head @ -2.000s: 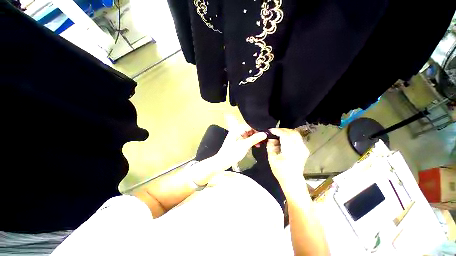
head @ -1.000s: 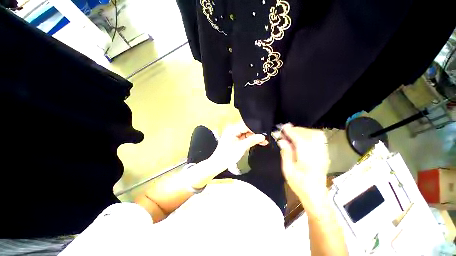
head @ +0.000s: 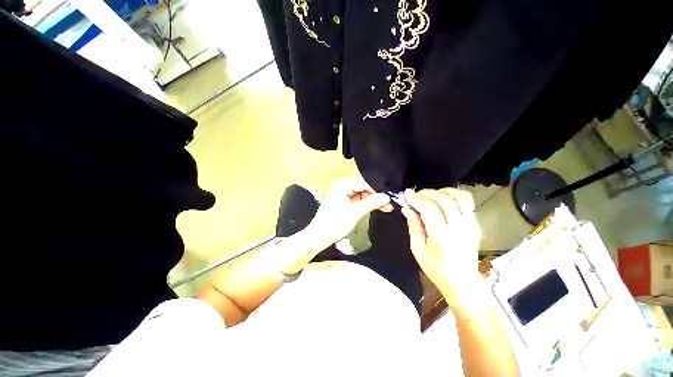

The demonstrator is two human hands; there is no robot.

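A black embroidered garment (head: 457, 96) hangs in front of me, with pale gold scalloped embroidery and a line of small gold buttons (head: 336, 70) along one front edge. My left hand (head: 353, 208) pinches the garment's bottom hem between thumb and fingertips. My right hand (head: 445, 224) is beside it at the same hem. Its fingertips are close to my left fingertips around a small shiny object, perhaps thread snips (head: 399, 199). The object is mostly hidden by the fingers.
Other black garments (head: 88, 199) hang at the left. A white worktable (head: 531, 339) at the lower right bears a dark phone (head: 538, 297) and papers. A black round stand base (head: 542, 195) and a red box (head: 638, 270) are at the right.
The garment has shifted, showing more of its button line. My right hand moved away from the left fingertips, then came back close to them. My left hand keeps its pinch on the hem.
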